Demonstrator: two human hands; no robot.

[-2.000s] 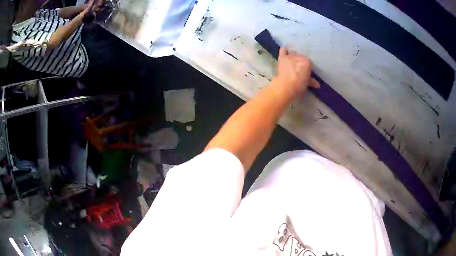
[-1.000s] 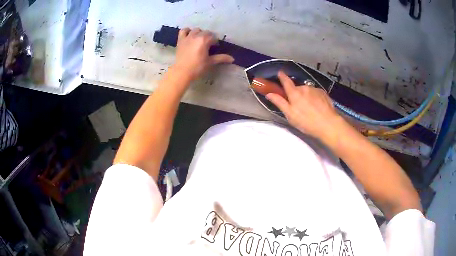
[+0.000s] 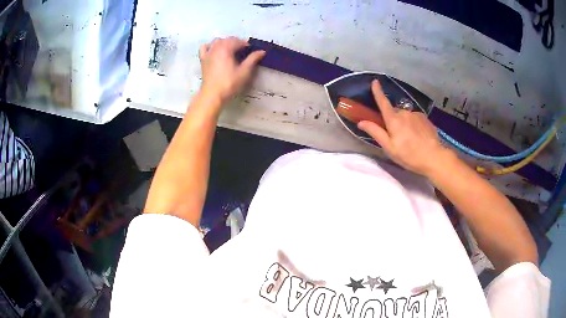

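A long, narrow dark purple waistband piece (image 3: 291,64) lies slanting across the pale padded table (image 3: 180,62). My left hand (image 3: 227,65) is at its left end, fingers closed over that end and hiding it. My right hand (image 3: 403,131) holds the steam iron (image 3: 360,90) by its orange-brown handle, index finger stretched over the top. The iron rests on the strip near its middle and hides that stretch. The strip comes out again to the right of the iron, passing under the hoses.
Blue and yellow hoses (image 3: 496,158) trail right from the iron. A wide dark strip (image 3: 478,18) lies at the far side. Dark scissors (image 3: 545,25) lie far right. A striped sleeve or garment of a person (image 3: 15,161) shows at left. Floor clutter lies below the table edge.
Over two seconds my right hand has come into view with the iron on the strip. Since one second ago, my left hand has moved to the strip's left end, covering it.
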